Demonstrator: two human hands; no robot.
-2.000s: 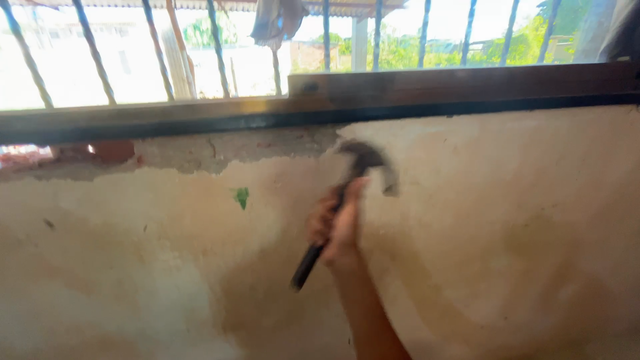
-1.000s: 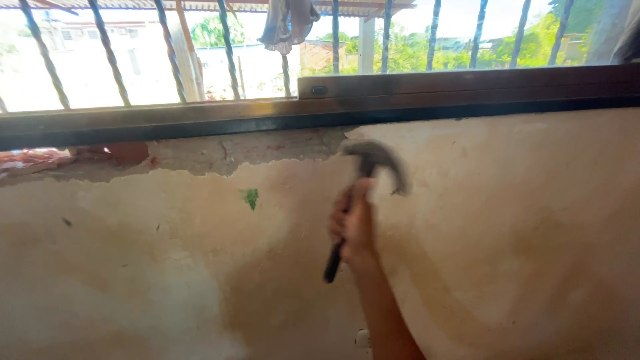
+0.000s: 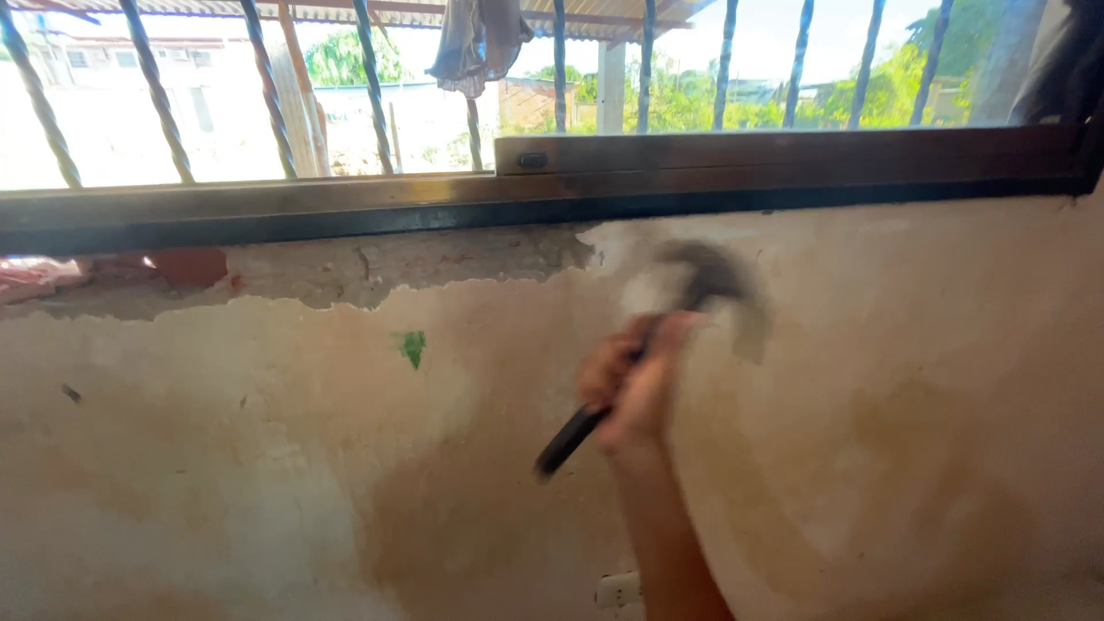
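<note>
My right hand (image 3: 638, 379) is closed around the dark handle of a claw hammer (image 3: 709, 278), which tilts up to the right in front of the wall. The hammer head is blurred and sits near the right end of a chipped strip of bare mortar (image 3: 466, 259) under the window frame. Whether the head touches the wall cannot be told. Pale, stained plaster (image 3: 517, 371) surrounds the strip, with a small green mark (image 3: 414, 348) left of my hand. My left hand is not in view.
A brown and black window frame (image 3: 362, 211) runs across above the hammer, with twisted metal bars (image 3: 371, 86) behind it. Broken red brick (image 3: 185, 266) shows at the far left. A wall socket (image 3: 617, 590) sits low beside my forearm. Grey cloth (image 3: 483, 47) hangs outside.
The hammer has stayed in my right hand throughout. Its handle was more upright one second ago and now slants down to the left. The wall socket beside my forearm shows more than before.
</note>
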